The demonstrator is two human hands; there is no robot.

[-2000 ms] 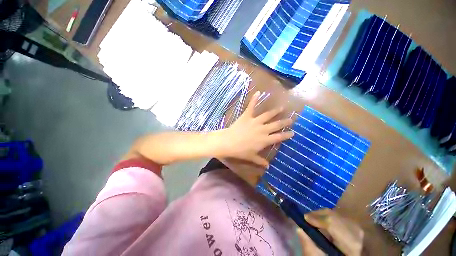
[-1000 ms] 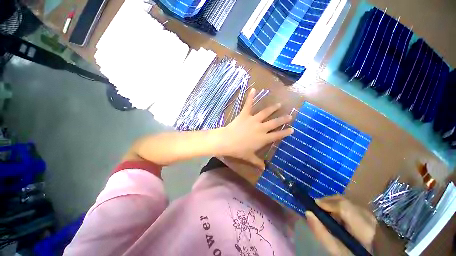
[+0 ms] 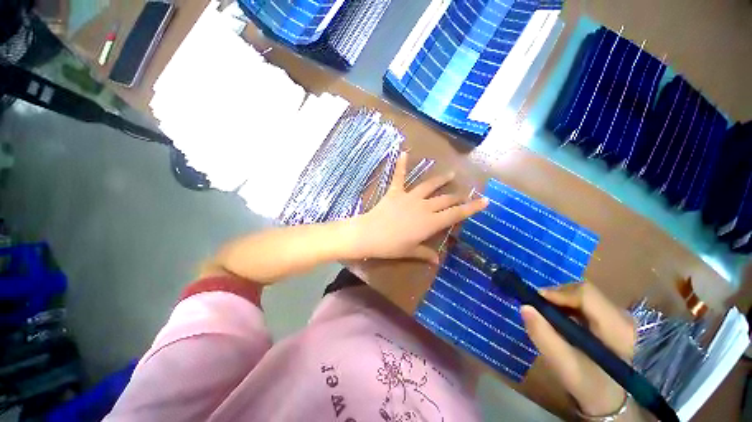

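Observation:
A blue solar cell (image 3: 515, 288) with pale parallel lines lies flat on the brown tabletop. My left hand (image 3: 408, 216) is spread beside its left edge, palm down, with fingertips at the edge and near a thin ribbon there. My right hand (image 3: 581, 334) holds a black soldering iron (image 3: 569, 328) like a pen. The iron's tip is over the left part of the cell, close to my left fingers. Whether the tip touches the cell cannot be told.
White strips (image 3: 239, 107) and a silvery ribbon bundle (image 3: 342, 169) lie at the left. Curved cell assemblies (image 3: 462, 62) and dark cell stacks (image 3: 618, 99) lie behind. Loose ribbons (image 3: 664, 350), amber tape (image 3: 691, 297) and white strips lie right. A smartphone (image 3: 142, 43) is far left.
The iron and my right hand have moved up along the cell's left edge. My left index finger now reaches the cell's upper left edge. The camera view has shifted slightly.

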